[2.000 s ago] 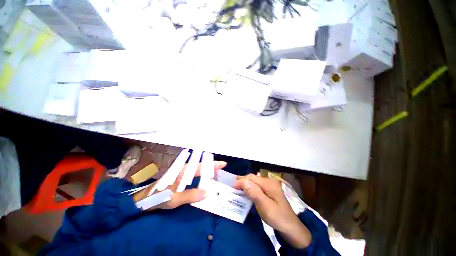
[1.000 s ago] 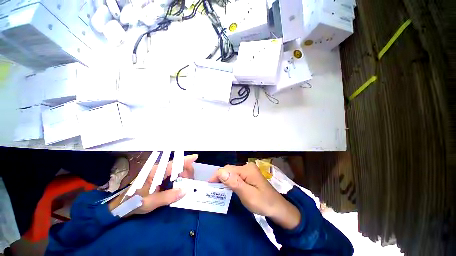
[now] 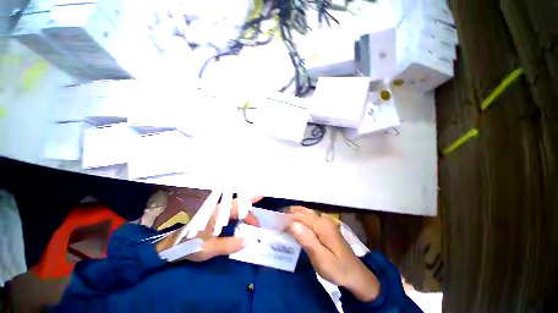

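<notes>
A small white box (image 3: 267,246) with faint dark print on its face is held over my lap, below the table's front edge. My left hand (image 3: 211,235) grips its left end with the thumb on the near face. Several narrow white strips (image 3: 225,211) fan up from my left fingers, and another pale strip lies along the wrist side. My right hand (image 3: 324,247) holds the box's upper right corner with thumb and fingers. A pale flap or panel stands behind the printed face. The image is slightly blurred, so the fingertips' exact contact is unclear.
The white table (image 3: 391,174) bears white boxes (image 3: 339,101), some with round gold stickers, a tangle of dark cords (image 3: 290,40), thin loops, and box stacks at left and right. Brown corrugated cardboard (image 3: 495,202) stands at right. An orange-red stool (image 3: 64,235) is at lower left.
The camera view has shifted, so the table and boxes sit differently in the picture. Both hands keep their hold on the box, which tilts slightly more; my right fingers have shifted a little on it.
</notes>
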